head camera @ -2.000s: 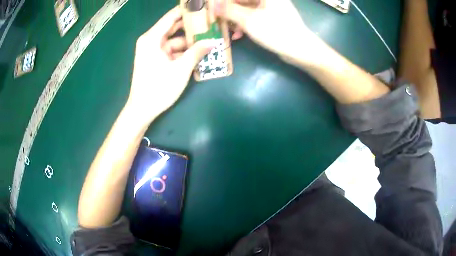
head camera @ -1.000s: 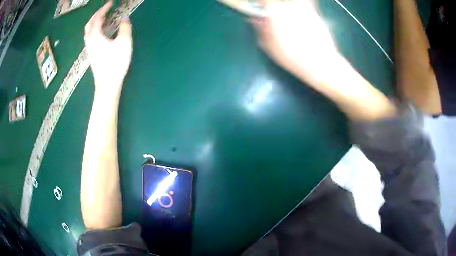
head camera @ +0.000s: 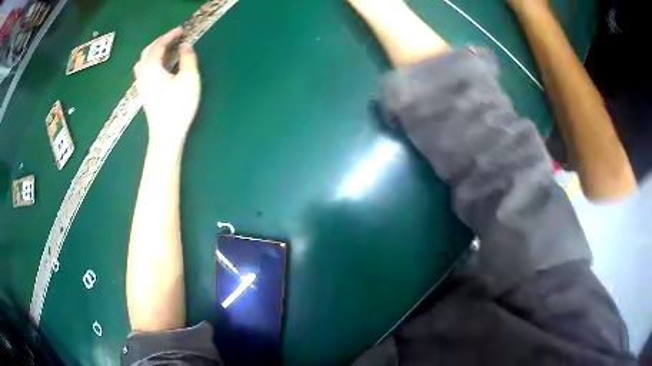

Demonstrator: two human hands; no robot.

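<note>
My left hand is bare and rests over the edge of the speckled strip at the upper left. Its thumb and fingers are apart and nothing shows between them. My right hand is cut off by the top edge; only the forearm and grey sleeve show. Three open handset halves lie on the green surface beyond the strip: one at the upper left, one below it and one at the far left. They show orange-gold and whitish parts.
A smartphone lies near my body, with a white hooked piece at its corner. White rings lie at the lower left. Another person's bare arm reaches in at the right. Dark and pink items sit at the far upper left.
The handset my hands held two seconds ago is out of view. My left hand moved left to the strip and stays there. My right hand went up out of the picture. The view shifted.
</note>
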